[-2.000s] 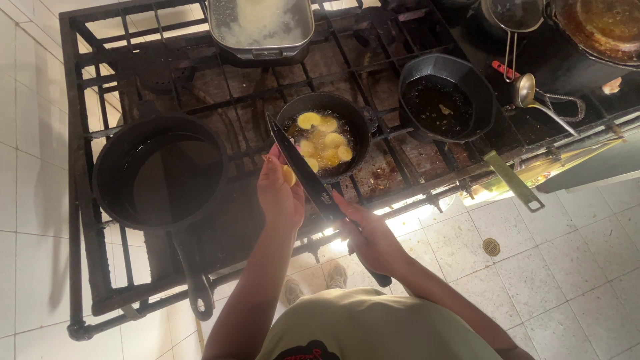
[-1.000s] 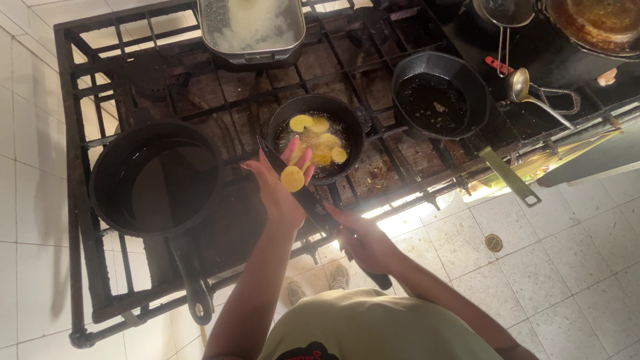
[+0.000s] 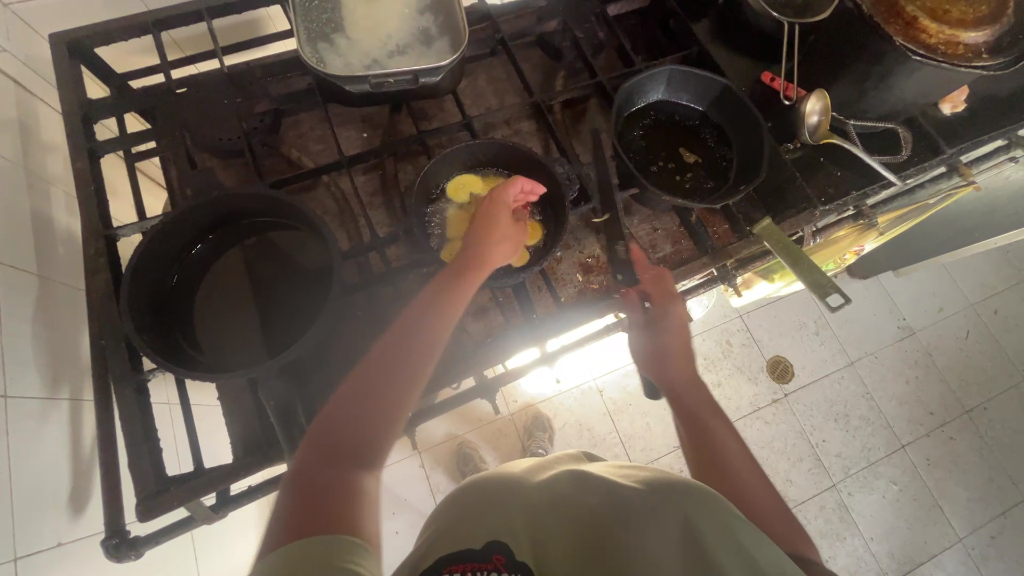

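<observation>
Over the small black pan (image 3: 422, 188) of bubbling oil is my left hand (image 3: 504, 224), its fingers bent; whether it still holds anything is hidden. Round yellow slices (image 3: 464, 189) lie in the oil around and below it. My right hand (image 3: 660, 320) grips a large dark-bladed knife (image 3: 610, 200) by its handle, the blade pointing away from me, between the small pan and an octagonal black skillet (image 3: 692, 136) with dark oil and a few bits in it.
A wide black pan (image 3: 232, 288) of dark liquid stands on the stove grate (image 3: 352, 168) at the left. Behind is a steaming metal pan (image 3: 384, 80). At the right lie a ladle (image 3: 816, 116), a strainer (image 3: 792, 56) and a large stained pan (image 3: 944, 32). The skillet's green handle (image 3: 802, 264) juts over the stove's front edge.
My left hand, which held a yellow slice beside the knife, has moved over the small pan. The knife in my right hand has moved right, away from my left hand.
</observation>
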